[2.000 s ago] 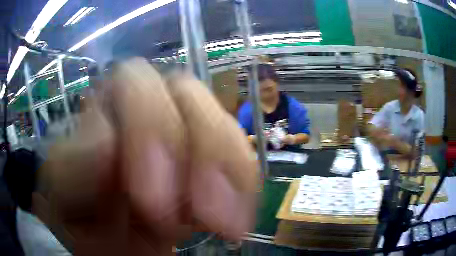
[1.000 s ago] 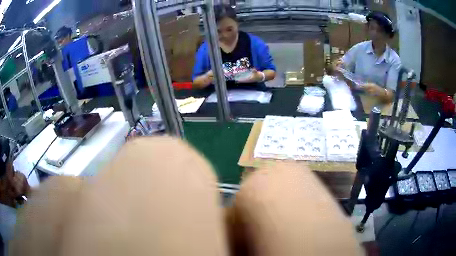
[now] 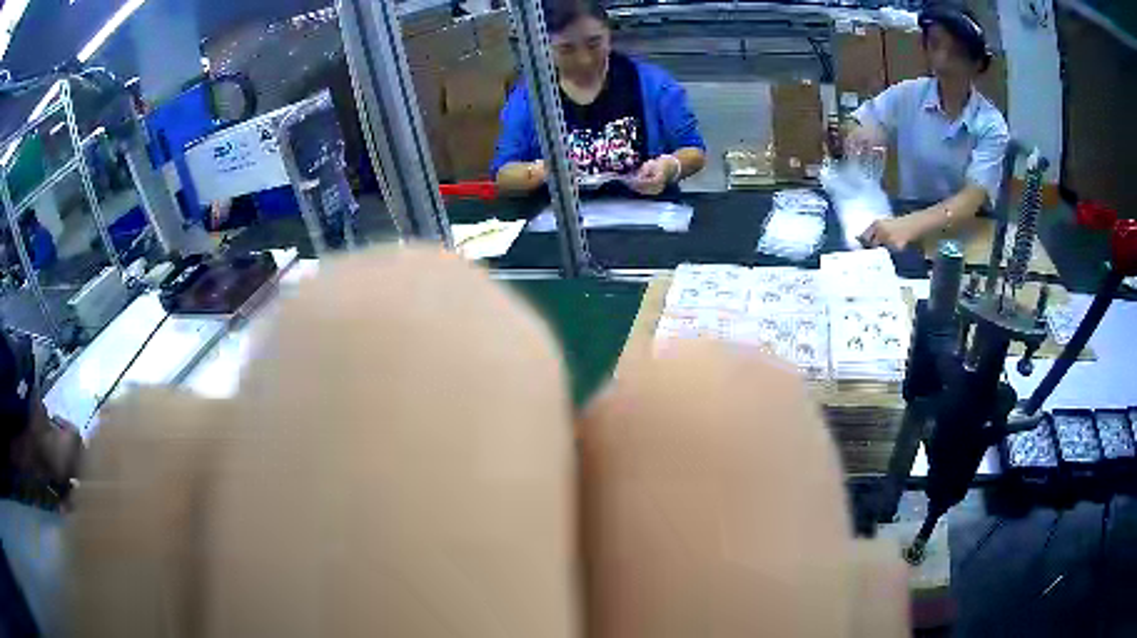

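Blurred fingers of one of my hands [image 3: 412, 461] fill the lower left and middle, very close to the camera. I cannot tell which hand it is or whether it holds anything. No other hand of mine can be made out. The black hand press [image 3: 966, 418] stands at the right, with a spring on its column and a red ball [image 3: 1125, 247] on its lever. White sheets of clear lens covers [image 3: 863, 327] lie on a tan cardboard stack, partly hidden by the fingers.
Black-framed lamps [image 3: 1075, 439] stand in a row at the right edge, their cables trailing over the dark bench. Two people [image 3: 605, 125] work opposite, behind a metal upright [image 3: 561, 162]. Another person's head and hand show at the left edge. A green strip [image 3: 596, 318] lies beyond my fingers.
The fingers first covered the left and middle, then moved down across the lower view. The view has tilted downward, showing more bench and press. The person opposite at right has lowered a hand.
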